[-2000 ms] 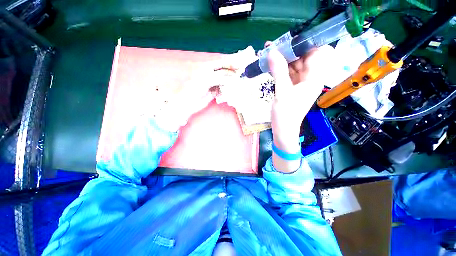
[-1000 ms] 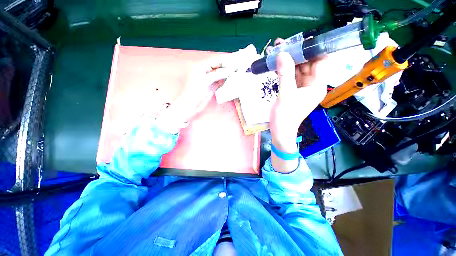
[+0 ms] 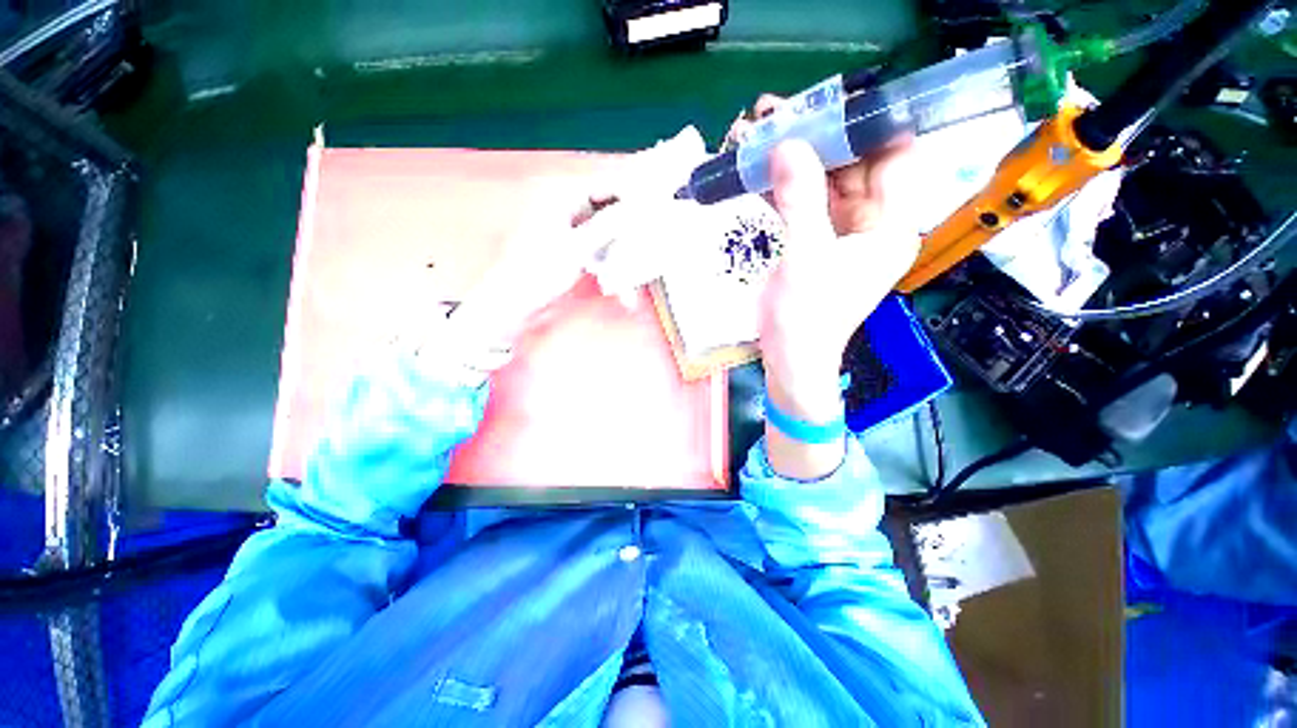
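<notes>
My right hand (image 3: 839, 256), with a light blue wrist band, grips the dispensing syringe (image 3: 896, 121), whose dark tip points left and has a green cap at its other end. My left hand (image 3: 548, 263), overexposed, holds a crumpled piece of white wipe paper (image 3: 640, 228) at the syringe tip. Whether anything else is in its fingers cannot be told. A speckled white paper (image 3: 726, 299) lies on the tan cardboard pad (image 3: 689, 353) under the syringe.
The pink-red mat (image 3: 612, 413) lies under my left forearm. The orange electric screwdriver (image 3: 996, 206) is right of my right hand, above the blue screw tray (image 3: 896, 373). Black housings (image 3: 1013, 341) and a white cloth (image 3: 1070, 245) are at right. An open carton (image 3: 1053, 612) stands below the bench.
My left hand has stayed at the wipe paper, and the syringe tip has moved slightly left. The paper's shape at the tip has changed a little. The view has shifted slightly.
</notes>
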